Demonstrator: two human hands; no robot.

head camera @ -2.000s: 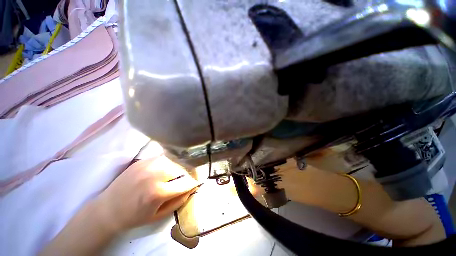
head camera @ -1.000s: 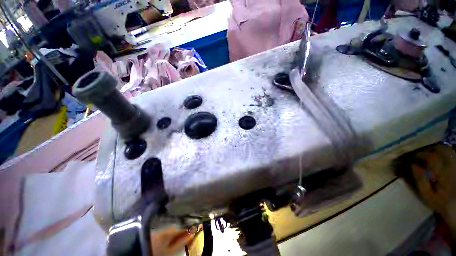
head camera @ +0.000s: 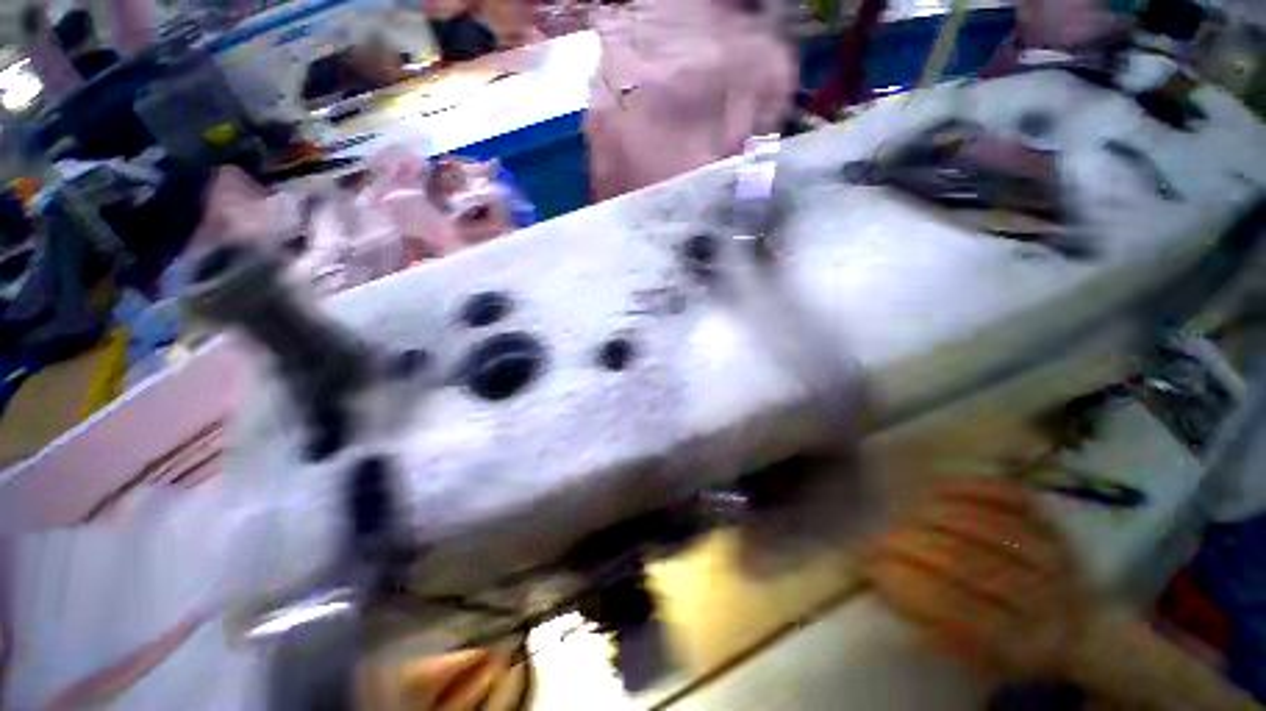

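The white sewing machine head fills the middle, blurred, with black plugs on top and a grey knurled post at its left end. White cloth with a pink band lies at the lower left. My left hand shows only in part at the bottom edge, beside the lit needle area; what it holds is hidden. My right hand is on the table right of the needle area, blurred, fingers bunched towards the left; I cannot tell whether it holds anything.
Stacked pink cut pieces lie at the left. Crumpled pink pieces and a large pink cloth are behind the machine. A dark tool, possibly snips, and a tray of small items lie at the table's right.
The view has risen from the needle area to the machine's top, then shifted slightly. My right hand now shows more clearly right of the needle area, out from behind the head.
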